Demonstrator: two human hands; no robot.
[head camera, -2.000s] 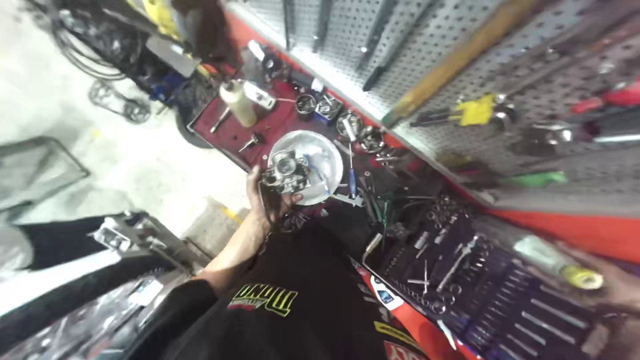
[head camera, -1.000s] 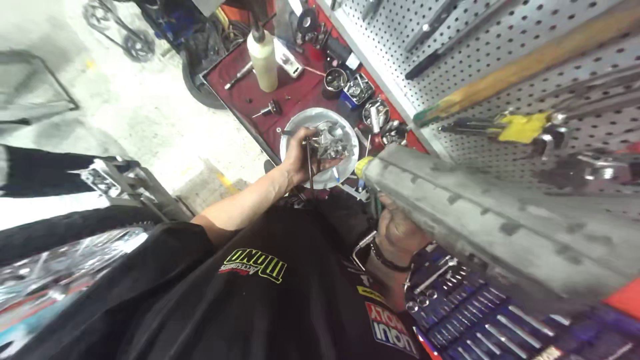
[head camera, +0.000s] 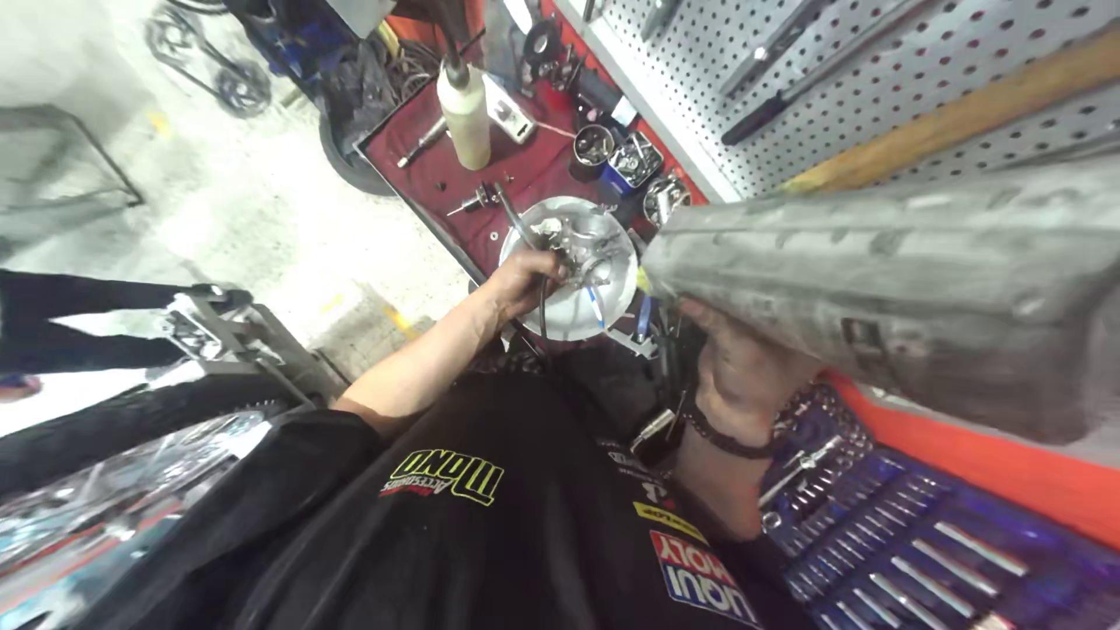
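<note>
My left hand (head camera: 528, 278) grips a metal carburetor (head camera: 560, 245) with dark hoses hanging from it, over a round, light-coloured bowl (head camera: 569, 329). My right hand (head camera: 744, 367) is closed around a large, grey, scuffed cylindrical container (head camera: 875, 289), tilted so that its narrow yellow end points at the bowl. The container hides part of my fingers. A thin blue-and-white tool (head camera: 596, 306) lies in the bowl beside the carburetor. Whether anything comes out of the container cannot be seen.
A red-covered bench (head camera: 411, 188) bears a bottle of pale liquid (head camera: 466, 122), small tins of parts (head camera: 634, 162) and a small metal part (head camera: 477, 199). A perforated tool panel (head camera: 682, 70) rises at the right. Below it lies a blue socket set (head camera: 866, 516).
My right hand has brought the container from the far right to beside the bowl. My left hand still has the carburetor at the bowl.
</note>
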